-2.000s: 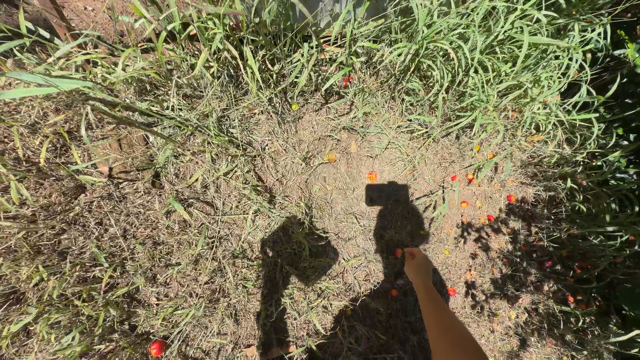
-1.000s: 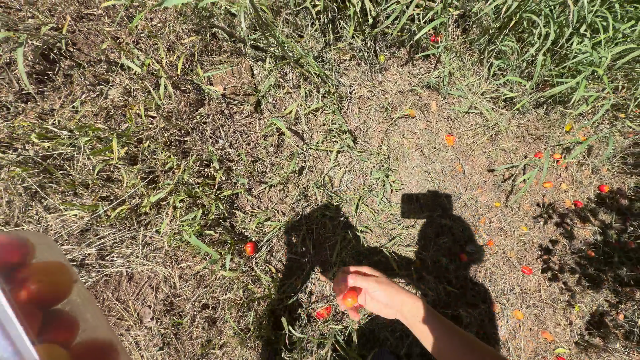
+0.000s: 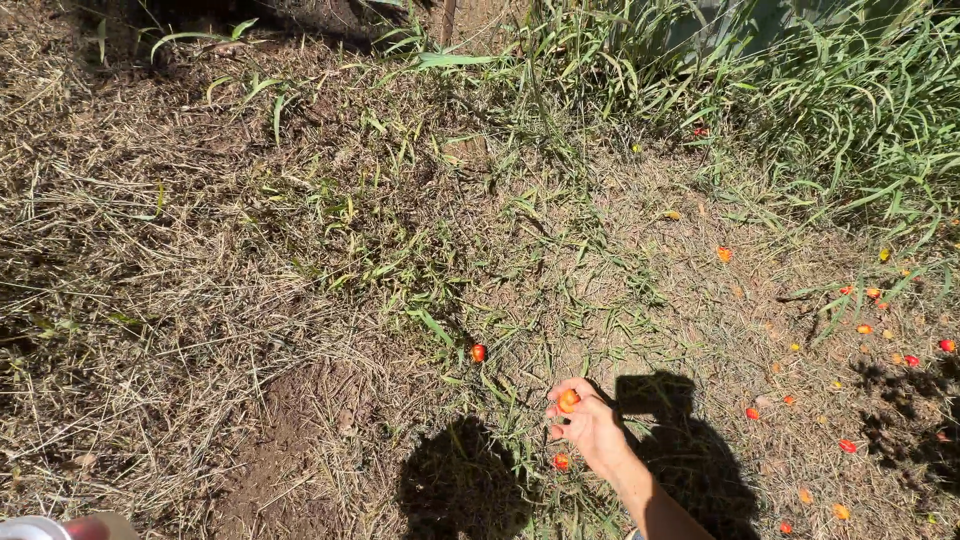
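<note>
My right hand (image 3: pixel 589 427), low and right of centre, holds a small orange-red fruit (image 3: pixel 568 400) between its thumb and fingers. Just below the hand a red-orange fruit (image 3: pixel 561 461) lies on the ground. Up and to the left of the hand, another red fruit (image 3: pixel 478 352) rests beside some green blades. The edge of a pale container (image 3: pixel 30 528) with reddish fruit (image 3: pixel 88 528) against it shows in the bottom left corner. My left hand is out of sight.
Several red, orange and yellow fruits (image 3: pixel 847 446) are scattered on the ground at the right. Dry cut grass (image 3: pixel 187 270) covers the left side. Tall green grass (image 3: pixel 862 127) grows at the upper right. My shadow (image 3: pixel 690 450) falls near the hand.
The clear container full of fruits, at the lower left one second ago, now shows only at its edge. My right hand holds a fruit and is turned differently. The view has shifted.
</note>
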